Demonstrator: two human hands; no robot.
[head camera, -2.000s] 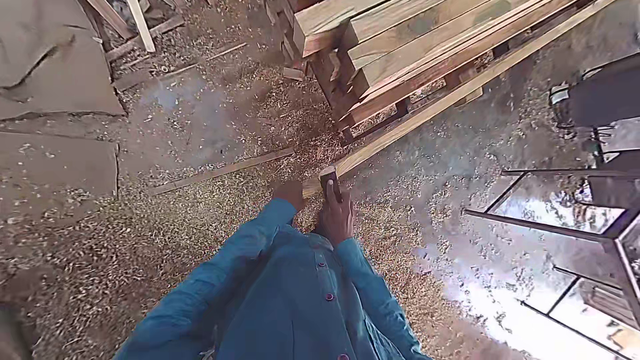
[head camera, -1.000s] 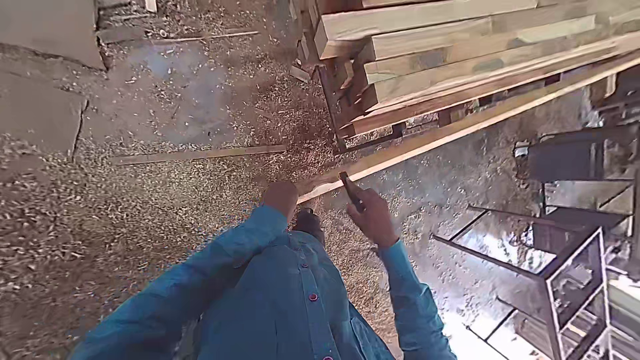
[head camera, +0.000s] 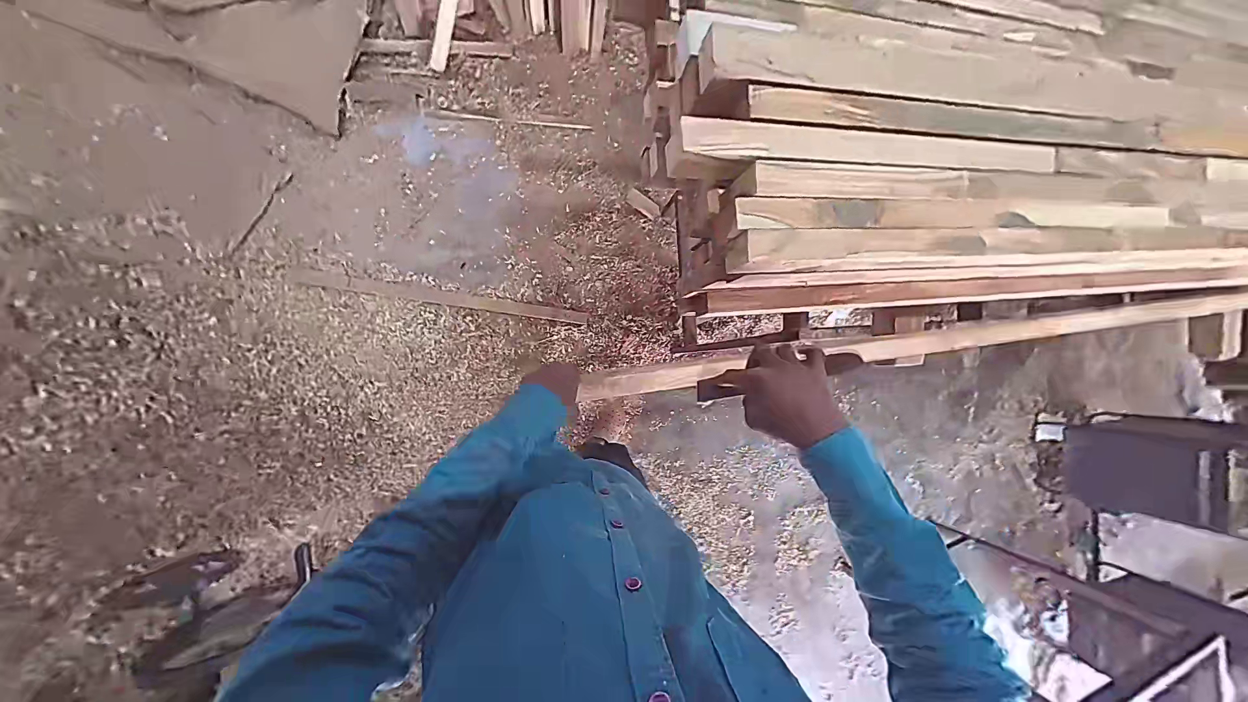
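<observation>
A long, narrow wooden board (head camera: 975, 337) runs from in front of my body to the right edge. Around its near end is my left hand (head camera: 554, 381). My right hand (head camera: 792, 388) lies over the board farther along, gripping a dark, elongated hand tool (head camera: 720, 388) whose ends stick out on both sides of the fingers. The tool rests on or against the board; its exact kind cannot be told. The undersides of both hands are hidden.
Stacked timber planks (head camera: 877, 146) fill the upper right, just beyond the board. A thin wooden strip (head camera: 448, 297) lies on the shaving-covered floor. At the lower right stands a dark metal frame (head camera: 1072, 585). Wood offcuts (head camera: 444, 34) lie at the top.
My right hand has moved away from my left along the board, and the tool now lies across or along it. My left hand stays at the near end. The view has turned.
</observation>
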